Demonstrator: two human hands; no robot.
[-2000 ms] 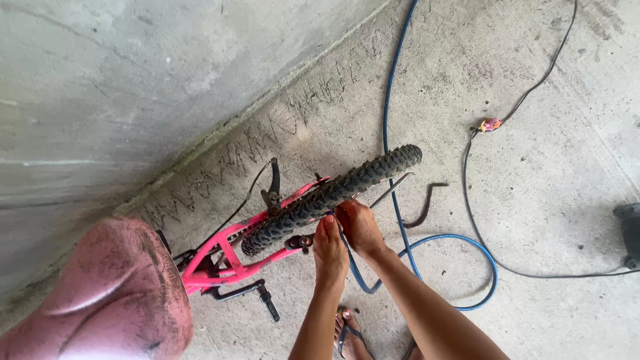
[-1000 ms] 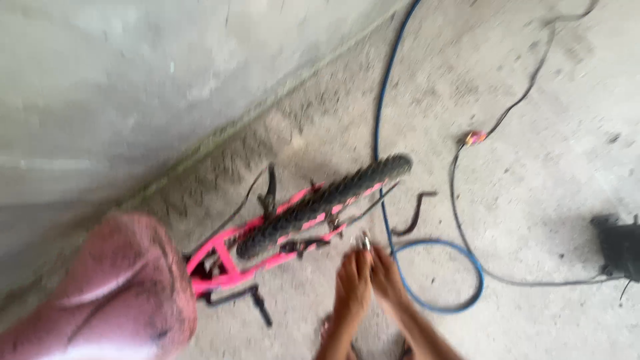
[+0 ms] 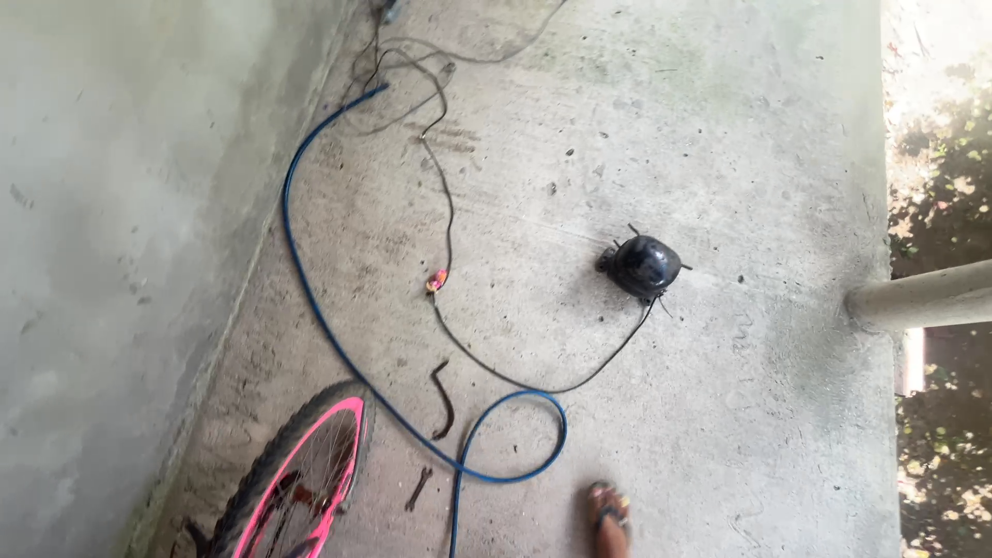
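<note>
Neither of my hands shows in the head view now. The bicycle wheel (image 3: pixel 298 473), with a black knobby tyre and pink rim, stands at the lower left. A blue hose (image 3: pixel 322 329) runs past the tyre, makes a loop and leaves at the bottom edge. On the concrete floor right of the wheel lie a small wrench (image 3: pixel 419 489) and a dark bent metal bar (image 3: pixel 445 403). A black compressor unit (image 3: pixel 645 266) sits at centre right, with a dark cable (image 3: pixel 487 363) running from it. The cable has a pink and yellow wrapped joint (image 3: pixel 437 281).
A concrete wall (image 3: pixel 139 209) rises on the left. Tangled cable (image 3: pixel 403 58) lies at the top. A pale round post (image 3: pixel 922 296) stands at the floor's right edge, with plants (image 3: pixel 949 178) beyond. A foot in a flip-flop (image 3: pixel 610 504) is at the bottom.
The view has swung far toward the compressor. My hands, by the rear wheel two seconds ago and beside it one second ago, have left the view, as has the pink saddle.
</note>
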